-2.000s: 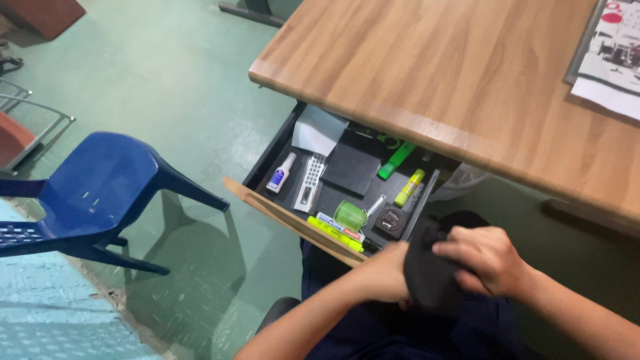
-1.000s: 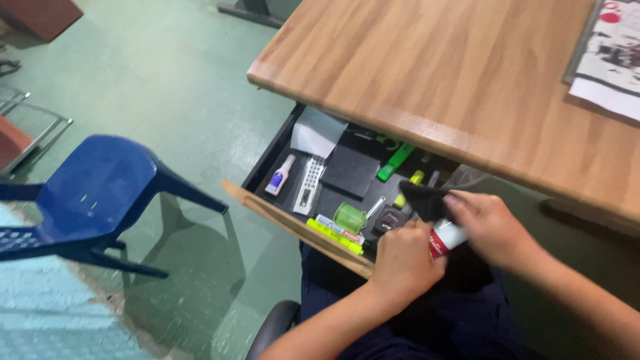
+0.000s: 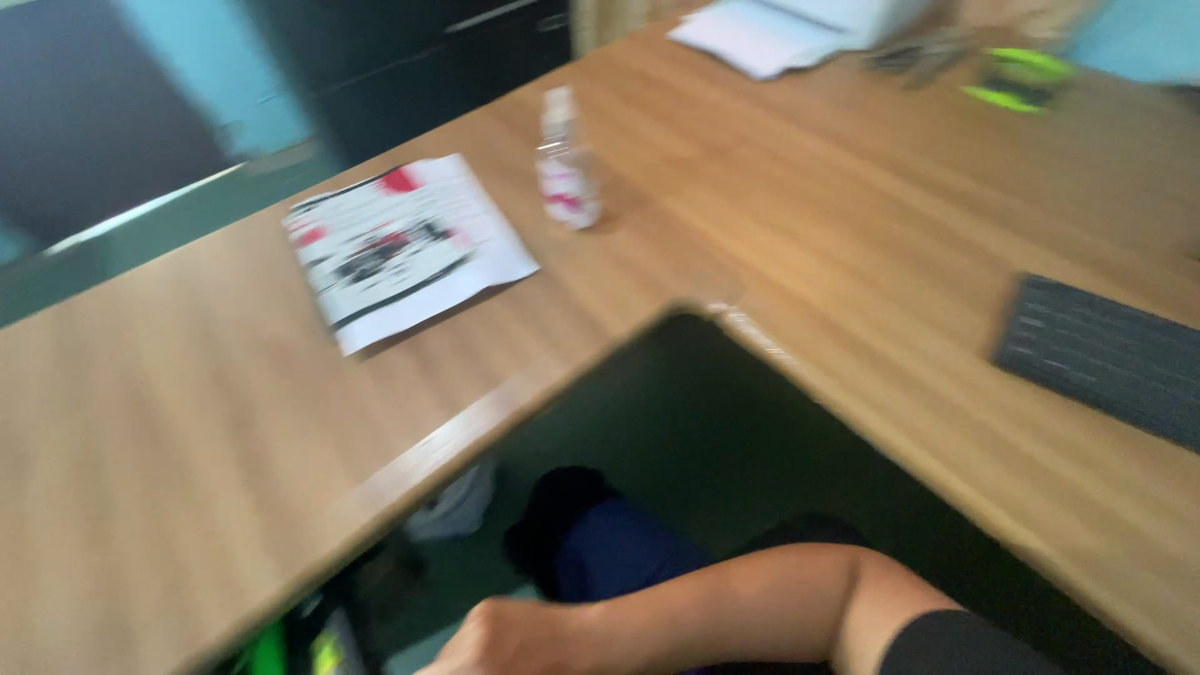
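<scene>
My right hand is at the bottom edge, partly cut off, with its forearm coming in from the lower right. Its fingers and anything in them are out of the frame. Just left of it, part of the drawer shows below the desk edge, with a bright green item and a yellow one inside, both blurred. My left hand is out of view. A printed paper lies on the wooden desk, and a clear spray bottle with pink markings stands beside it.
The L-shaped desk's inner corner curves above my legs. A dark keyboard lies at right. Papers and a yellow-green object are at the far side. A whitish bag hangs under the desk edge.
The view has swung far to the right and up, blurring the picture. Earlier both hands held a black cloth-like item and a white-and-red object; now only part of the right hand shows.
</scene>
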